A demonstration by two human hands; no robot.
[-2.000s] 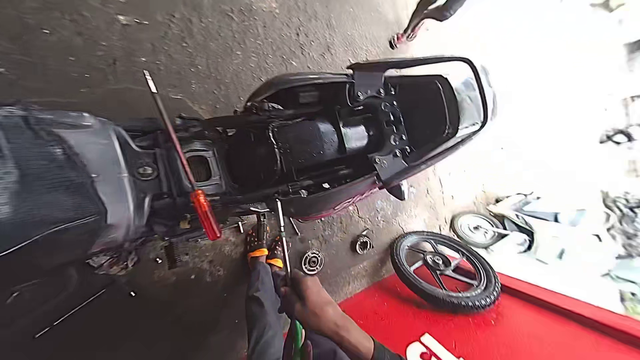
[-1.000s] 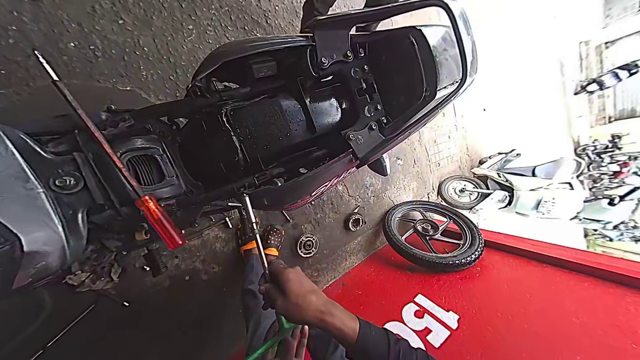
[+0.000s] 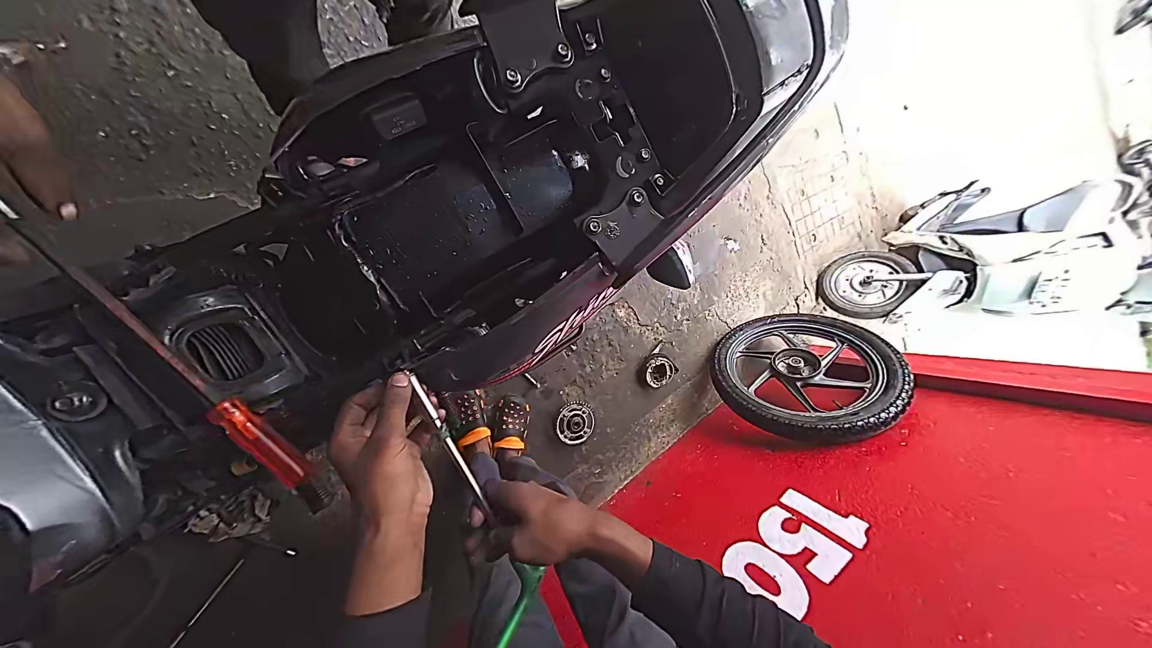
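Observation:
A long metal hand tool (image 3: 459,459) with a socket-like end slants up to the side frame of a partly stripped motorcycle (image 3: 432,216). My left hand (image 3: 387,459) pinches the tool near its upper end, with the thumb beside the frame rail. Lower down, my right hand (image 3: 540,522) is closed round its shaft. A green curved item (image 3: 522,607) shows just below the right hand; whether it belongs to the tool is unclear. Across the motorcycle's body lies a screwdriver with a red transparent handle (image 3: 265,441). The fastener at the tool's end is hidden.
Another person's hand (image 3: 31,148) is at the upper left, and a person's dark-clad legs (image 3: 270,45) stand beyond the motorcycle. A wheel with a tyre (image 3: 814,378) rests on a red painted surface (image 3: 972,504). Round metal parts (image 3: 575,422) lie on the ground. A white scooter (image 3: 1017,243) stands at right.
My left hand has come up to the tool's upper end; one second ago a hand was low, near the green item. Another person's hand has come into view at upper left. The view has moved closer.

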